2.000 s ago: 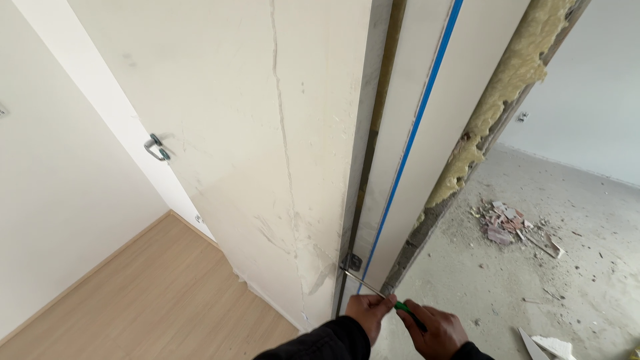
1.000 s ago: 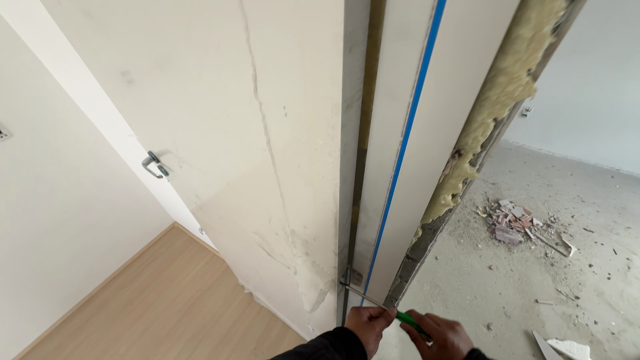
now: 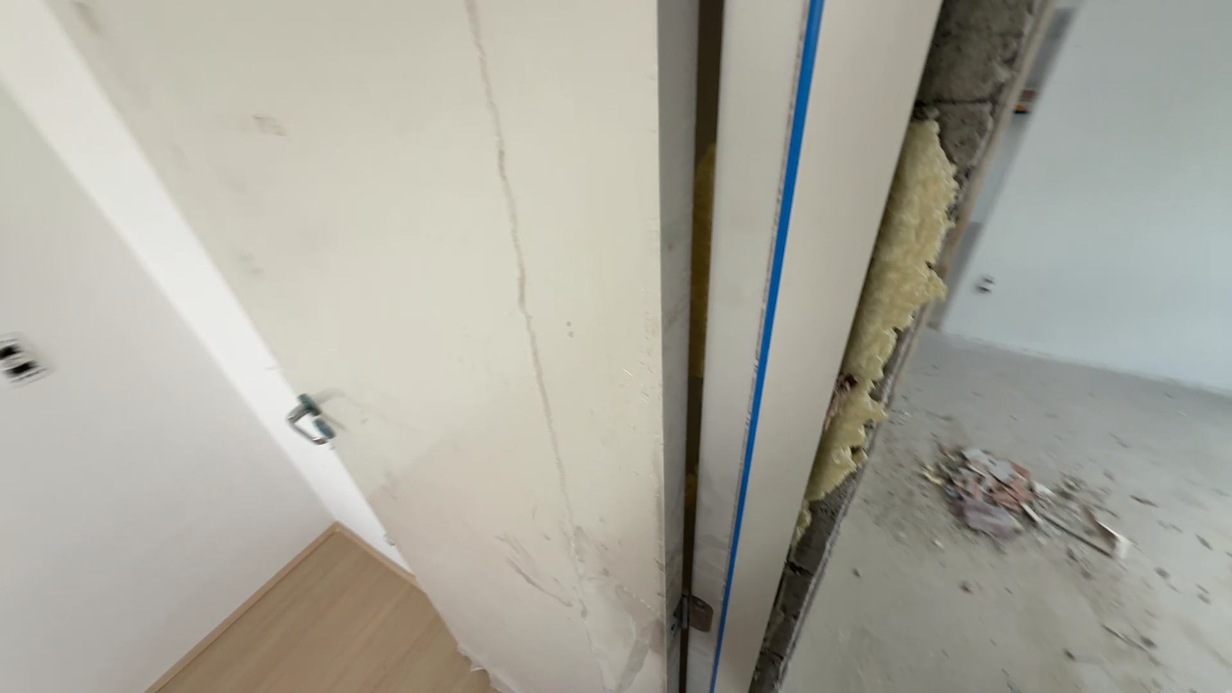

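Neither of my hands is in the picture now. A white door [image 3: 404, 289] with scuffs and a long crack-like line stands ajar beside its frame [image 3: 746, 289]. Low in the gap between them, a metal hinge [image 3: 697, 613] is fixed to the frame. A strip of blue tape or film [image 3: 778, 250] runs down the frame. The door's lever handle [image 3: 313, 420] is on the far left edge. Yellow expanding foam [image 3: 895, 308] bulges between the frame and the rough masonry edge [image 3: 808, 558]. The green-handled screwdriver is not visible.
Left of the door lie a wood-look floor [image 3: 327, 616] and a pale wall with a socket plate [image 3: 19, 359]. On the right, a heap of rubble [image 3: 1001, 491] and scattered bits lie on the bare concrete floor [image 3: 895, 616] before a pale wall [image 3: 1126, 192].
Both hands and the green-handled screwdriver, seen at the hinge area earlier, have left the picture. The view has shifted, and more masonry shows at the upper right.
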